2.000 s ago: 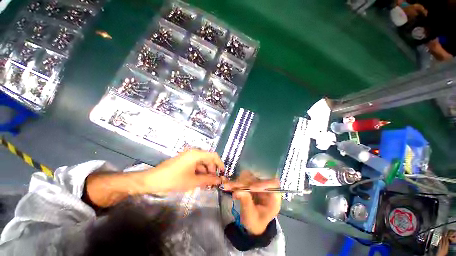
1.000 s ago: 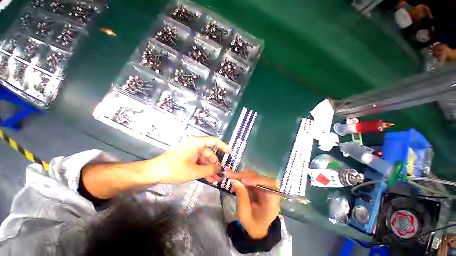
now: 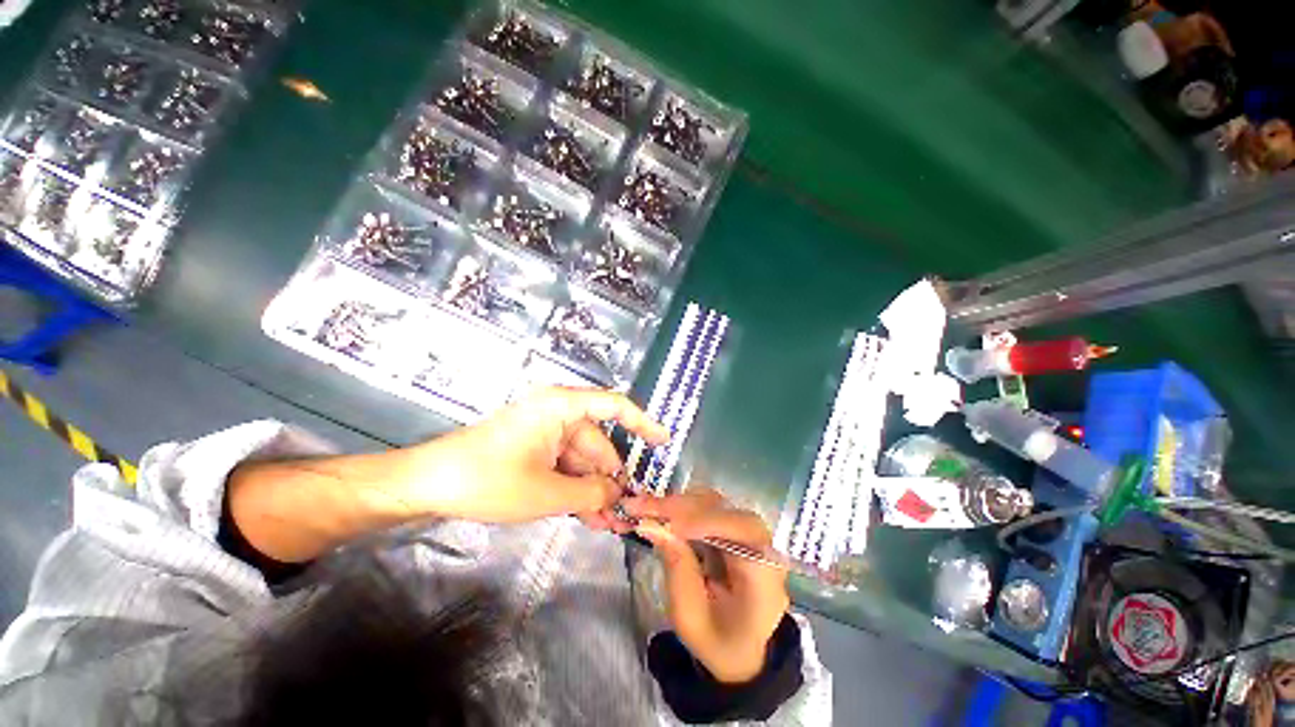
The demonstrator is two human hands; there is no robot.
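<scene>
My left hand [image 3: 533, 462] pinches a tiny dark component [image 3: 622, 510] between its fingertips. My right hand [image 3: 717, 575] holds thin tweezers [image 3: 741, 551] pen-like, their handle pointing right; the tip is hidden at the fingers, which meet the left fingertips. A narrow white strip with dark blue marks [image 3: 687, 372] lies just beyond the hands, its near end partly covered by them. A clear blister tray [image 3: 315, 315] stands behind, with small dark and coppery components heaped in its pockets.
Spare strips [image 3: 841, 462] lie right. Further right are a red syringe [image 3: 1044, 357], a clear syringe [image 3: 1015, 432], a bottle [image 3: 937, 500], a blue box [image 3: 1122, 405] and a fan [image 3: 1148, 632]. A metal post [image 3: 1108, 270] crosses upper right. A second tray [image 3: 78, 273] lies far left.
Compared with a second ago, the right hand and tweezers have shifted slightly left and tilted a little. Two seconds ago the tweezers lay more level. The left hand still pinches at nearly the same place.
</scene>
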